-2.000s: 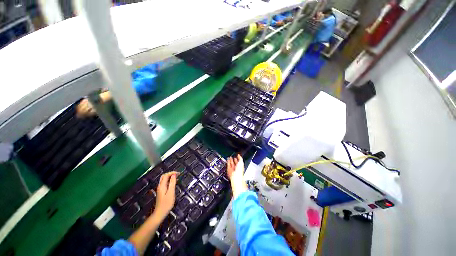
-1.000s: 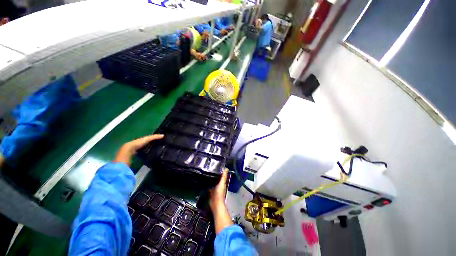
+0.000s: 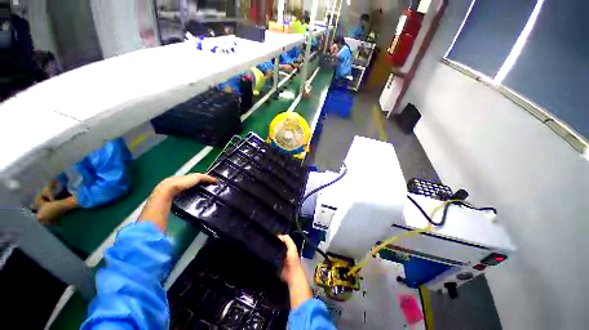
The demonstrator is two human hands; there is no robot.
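Note:
A stack of black blister trays [image 3: 248, 193] is between my hands, tilted, with its near edge above another tray. My left hand [image 3: 184, 187] grips its left near corner, thumb on top. My right hand [image 3: 292, 261] holds its right near corner. A black blister tray [image 3: 232, 309] with square pockets lies flat below, partly hidden by the held stack. Whether its pockets hold parts I cannot tell.
The dispensing robot [image 3: 368, 200] with its brass-gold head [image 3: 337, 277] stands at right, a pink slip [image 3: 410, 308] beside it. A yellow round fan [image 3: 289, 132] is beyond the stack. More black trays [image 3: 203, 116] and a person's blue sleeves [image 3: 103, 174] are across the green conveyor.
My hands left the flat tray and took hold of the black stack. Since one second ago its near edge has lifted and tilted. The view has swung up.

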